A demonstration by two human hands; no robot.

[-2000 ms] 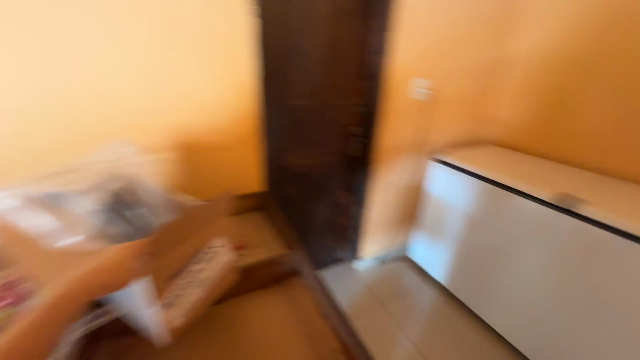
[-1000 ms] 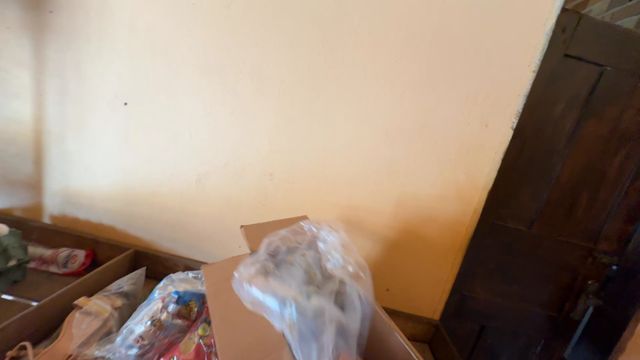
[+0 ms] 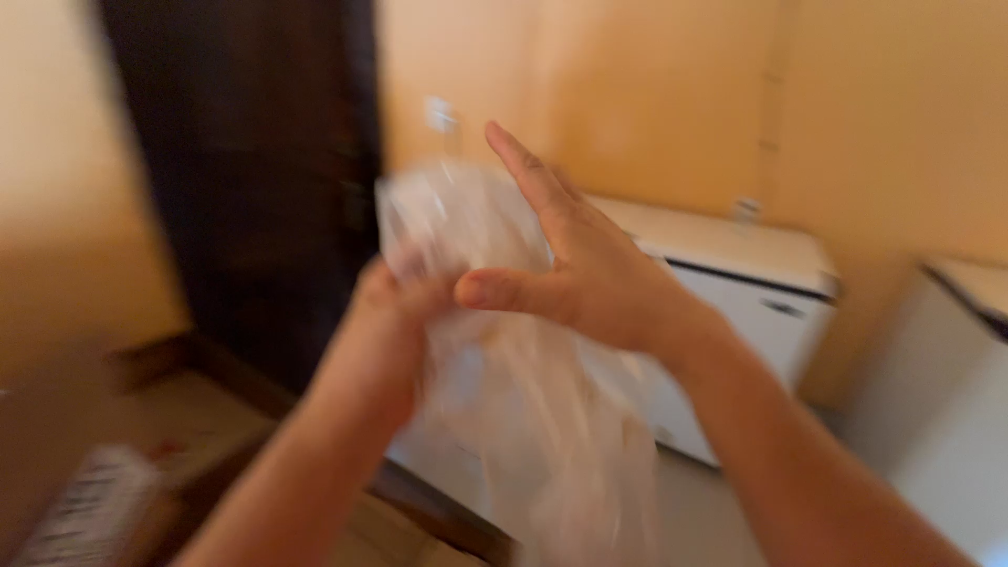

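Observation:
A clear plastic bag (image 3: pixel 543 409) hangs in front of me, blurred, its top bunched above my left hand. My left hand (image 3: pixel 409 291) is closed around the upper part of the bag. My right hand (image 3: pixel 567 252) is beside the bag's upper right side, with fingers raised and thumb apart, overlapping it in view. Whether the right palm touches the plastic cannot be told. What the bag holds, if anything, is too blurred to tell.
A dark wooden door (image 3: pixel 252 157) stands at the left. White chest freezers (image 3: pixel 740 315) line the orange wall at the right. A brown wooden divider (image 3: pixel 228 465) and an item bearing writing (image 3: pixel 90 504) are at lower left.
The view has swung right, from the boxes by the wall to the door and freezers. Both my hands have come into view, the left with a clear plastic bag.

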